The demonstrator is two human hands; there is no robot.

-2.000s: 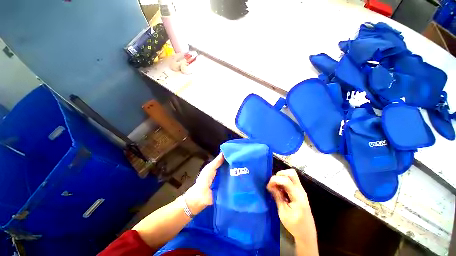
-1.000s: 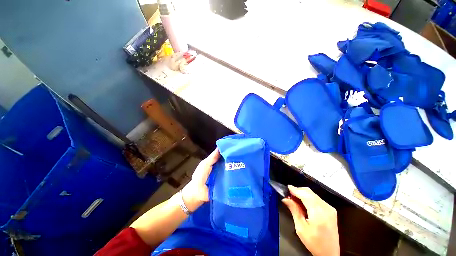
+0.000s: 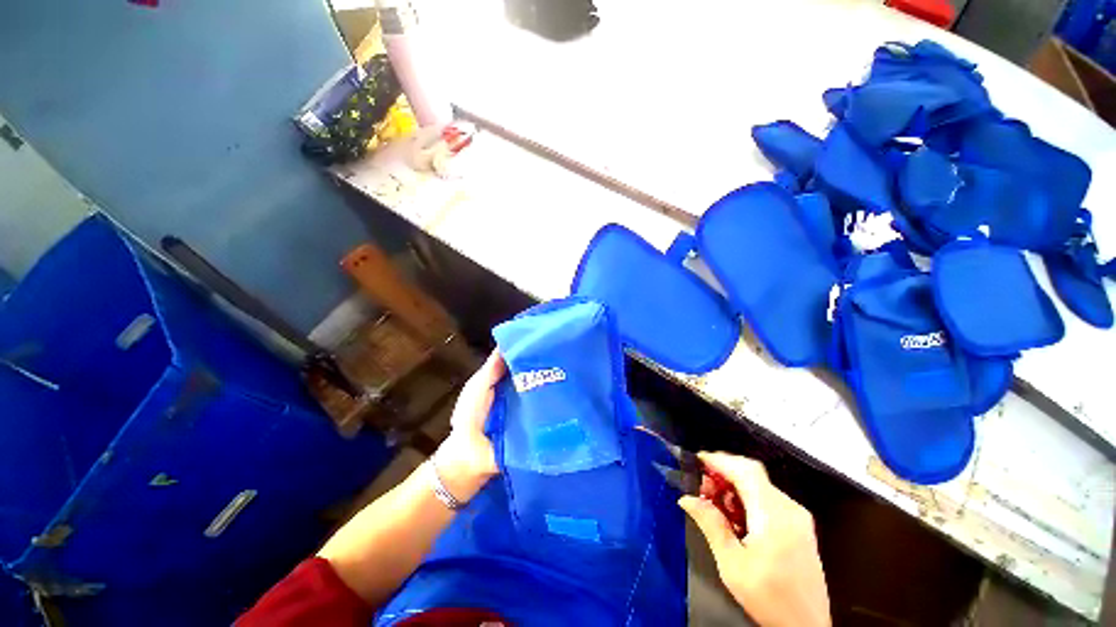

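A blue padded pouch [image 3: 565, 416] with white lettering and two lighter blue patches stands tilted over the blue lap cloth [image 3: 490, 557]. My left hand [image 3: 471, 423] holds it by its left edge, the fingers hidden behind it. My right hand [image 3: 761, 539] holds thread snips [image 3: 720, 492] with red handles. Their dark blades are apart and point at the pouch's right edge, a little away from it. No loose thread can be made out.
A pile of blue workpieces [image 3: 979, 184] lies on the white table [image 3: 587, 110] at right, with several flat panels nearer. A large blue bin [image 3: 184, 453] stands at left. A dark patterned bag [image 3: 355, 110] sits at the table's corner by the partition [image 3: 220, 135].
The pouch has moved up and left with my left hand. My right hand has gone from beside the pouch's edge to lower right, and the snips' red handles and parted blades now show.
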